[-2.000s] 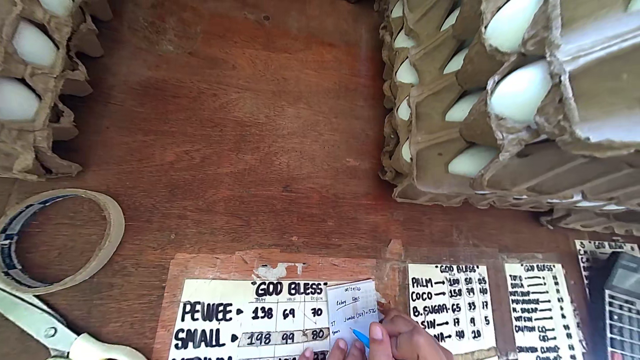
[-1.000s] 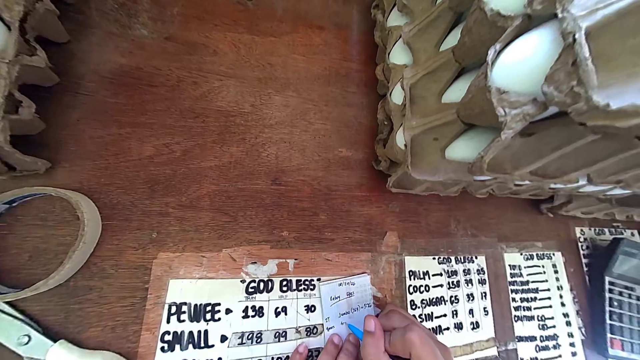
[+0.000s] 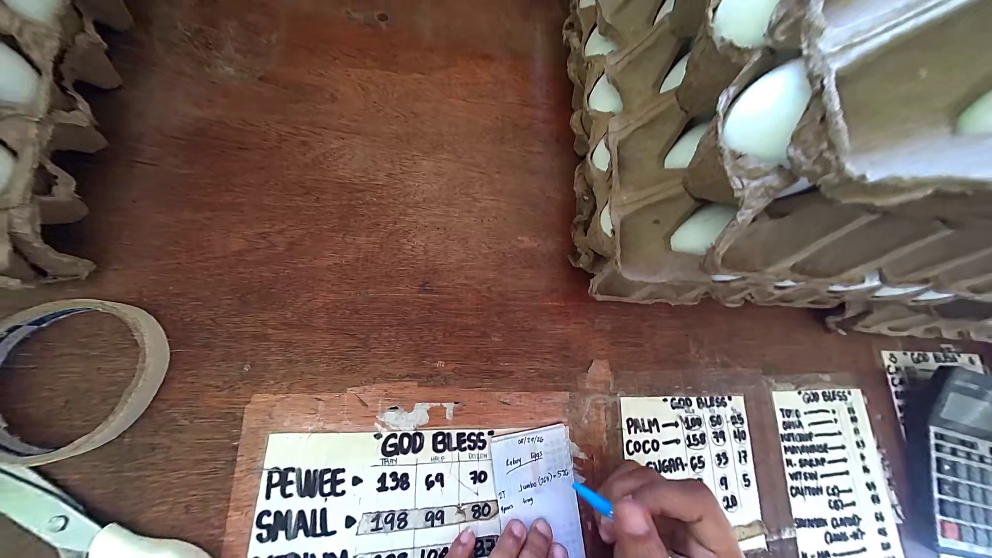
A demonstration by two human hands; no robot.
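Observation:
A small sheet of white paper point(image 3: 542, 488) with handwriting in blue ink lies over the right part of a handwritten price list point(image 3: 310, 496) at the bottom centre. Fingertips of my left hand point(image 3: 511, 542) press on the lower edge of the sheet; the rest of that hand is out of view. My right hand point(image 3: 666, 511) grips a light blue pen point(image 3: 593, 500), its tip pointing up and left at the sheet's right edge. Whether the tip touches the paper, I cannot tell.
Stacked cardboard trays point(image 3: 775, 248) of pale eggs stand at the upper right, more trays point(image 3: 46, 139) at the left. A tape roll point(image 3: 155, 356) and scissors point(image 3: 139, 542) lie lower left. More price lists point(image 3: 756, 496) and a calculator point(image 3: 961, 473) are at the lower right.
My right hand has moved right with the pen, from over the sheet to its right edge. More writing shows on the sheet than two seconds ago. My left fingers still rest on its lower edge.

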